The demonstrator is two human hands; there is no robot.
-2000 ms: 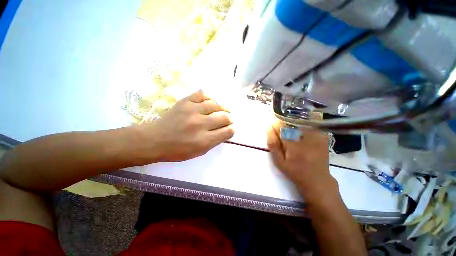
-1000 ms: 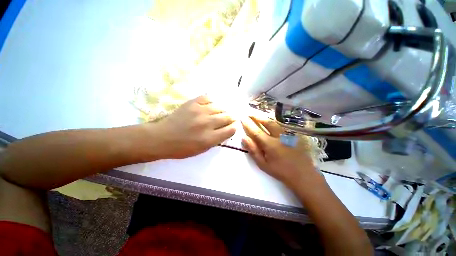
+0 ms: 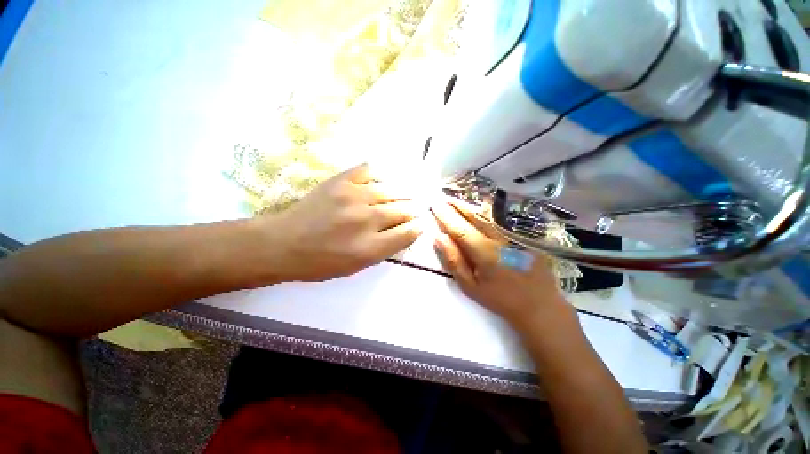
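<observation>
A pale yellow garment panel (image 3: 311, 146) with cream lace trim (image 3: 253, 173) lies left of the machine, washed out white under the lamp. My left hand (image 3: 355, 226) lies flat on its right part, palm down. My right hand (image 3: 488, 266) is beside it, fingertips close to the presser foot (image 3: 466, 188) of the white and blue sewing machine (image 3: 586, 97). A pale patch is on my right hand. Lace also shows right of that hand. Glare hides the cloth under the fingertips, so I cannot tell whether either hand grips it.
Snips with blue handles (image 3: 662, 339) lie right of my right hand. A black object (image 3: 599, 262) is beside the machine. Fabric strips (image 3: 750, 390) hang in a tangle at the table's right end. The ruler-marked table edge (image 3: 355, 355) runs in front. Yellow cloth (image 3: 146, 335) is below.
My right hand has moved left and forward, closer to my left hand and the presser foot. The machine shows from a slightly shifted view. My left hand has hardly moved.
</observation>
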